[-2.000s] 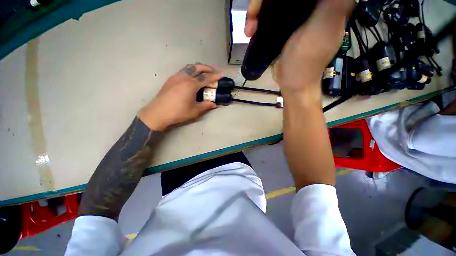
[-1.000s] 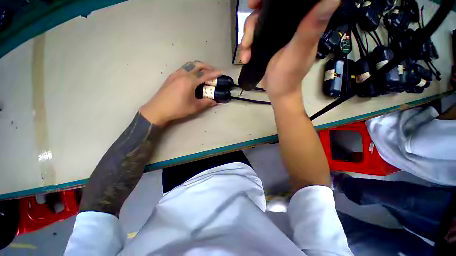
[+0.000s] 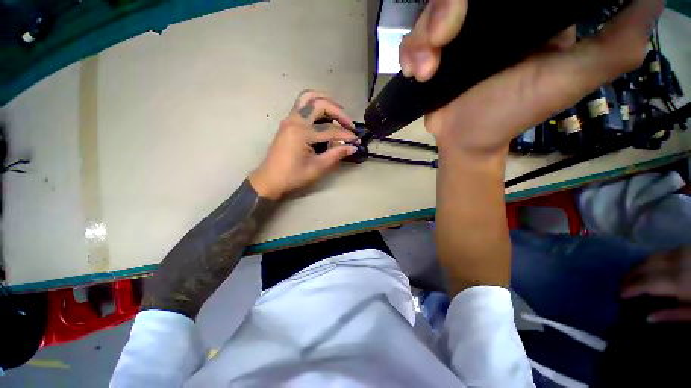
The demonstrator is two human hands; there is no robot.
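Note:
My left hand (image 3: pixel 299 148) holds a black twin-barrel unit (image 3: pixel 359 153) on the bench, its fingers over most of it. Two thin black cable leads (image 3: pixel 405 159) run right from the unit, and their far ends pass behind my right wrist. My right hand (image 3: pixel 508 95) grips a thick black electric screwdriver (image 3: pixel 424 83), tilted with its nose down at the unit's right end beside my left fingertips. The bit and any screw are hidden.
A white-grey metal box (image 3: pixel 389 45) stands behind the screwdriver. A pile of black units (image 3: pixel 598 114) lies at the right. The black screwdriver cord (image 3: pixel 561 163) crosses near the bench's green edge (image 3: pixel 341 230). A person in a pale sleeve (image 3: pixel 633 208) is at the right, by a red stool (image 3: pixel 547 212).
The screwdriver nose has moved from over the leads onto the unit's end, and the tool leans more. My left fingers have shifted towards that end. The person at the right has moved closer.

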